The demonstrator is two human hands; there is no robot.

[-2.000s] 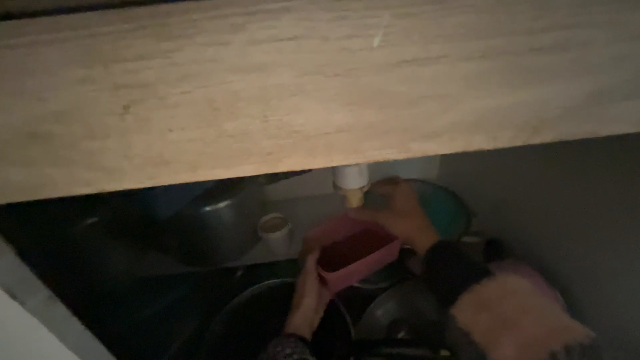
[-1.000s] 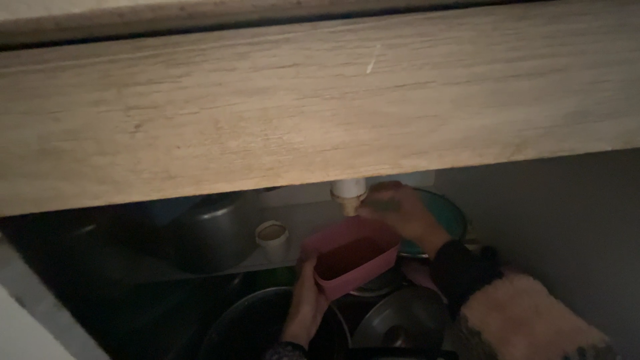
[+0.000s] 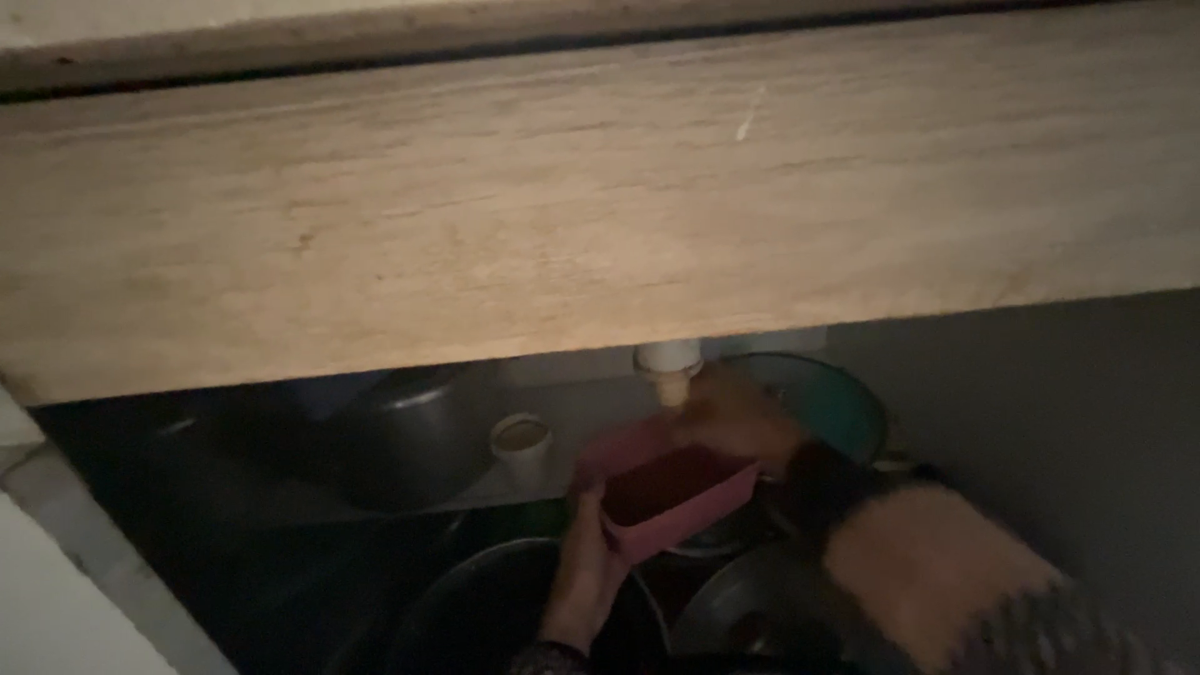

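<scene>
In the dim cupboard, my left hand [image 3: 592, 567] grips the left end of a pink rectangular container [image 3: 689, 517], tilted with its dark inside showing. My right hand [image 3: 741, 422] is blurred at the container's far right edge, just beside a white drain pipe fitting [image 3: 670, 361]. Whether its fingers hold anything cannot be seen. A small pale cup [image 3: 522, 452] stands on the shelf left of the container. Behind my right hand is a round teal basin or bowl [image 3: 839, 408].
A wooden panel [image 3: 562, 225] crosses above my hands. A large metal pot [image 3: 422, 422] sits at the back left. Below are a dark round pan [image 3: 497, 553] and a metal lid [image 3: 741, 595]. A grey wall [image 3: 1059, 412] bounds the right side.
My right hand, raised by the pipe fitting one second ago, is now lower and closer to the pink container. My left hand still holds the container in about the same place.
</scene>
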